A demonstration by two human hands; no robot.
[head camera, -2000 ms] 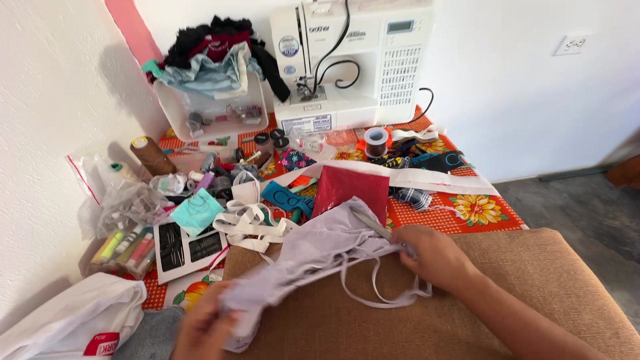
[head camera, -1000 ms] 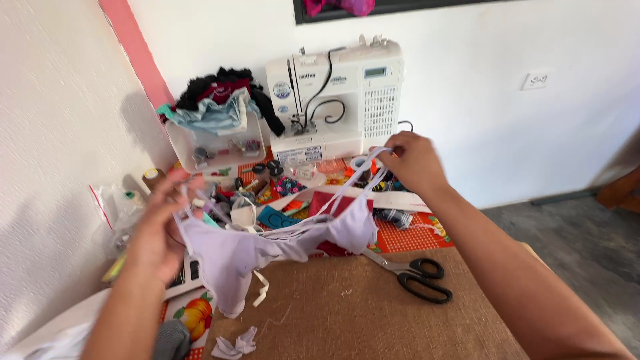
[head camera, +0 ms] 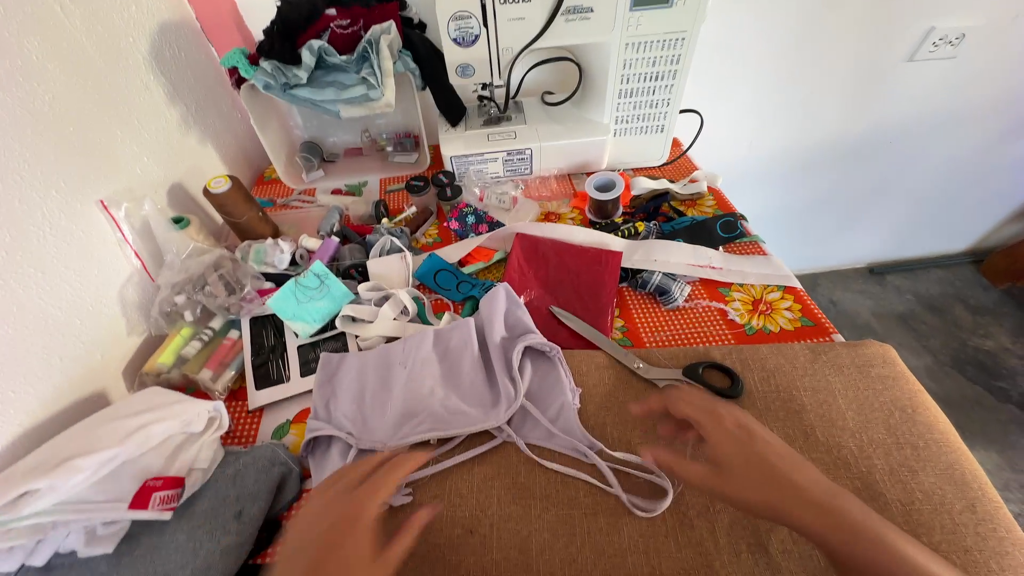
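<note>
A lavender garment with thin straps (head camera: 424, 384) lies spread at the back edge of a brown fabric-covered board (head camera: 800, 416), its straps looped toward the right. My left hand (head camera: 360, 512), blurred, is over the board just in front of the garment's left part, fingers apart and nothing in them. To the right of the straps is my right hand (head camera: 704, 448), also blurred, with fingers spread and empty. Just behind it lie black-handled scissors (head camera: 640, 364), their blades pointing back left over a dark red packet (head camera: 564, 280).
A white sewing machine (head camera: 552, 88) stands at the back beside a plastic bin of cloth (head camera: 336, 144). Thread spools, white elastic (head camera: 384, 312), a needle card (head camera: 276, 360) and a brown thread cone (head camera: 240, 208) crowd the left. White and grey cloths (head camera: 104, 472) lie at near left.
One second ago both hands held the lavender garment up by its straps; now it lies down, released. My hands have lowered toward the board.
</note>
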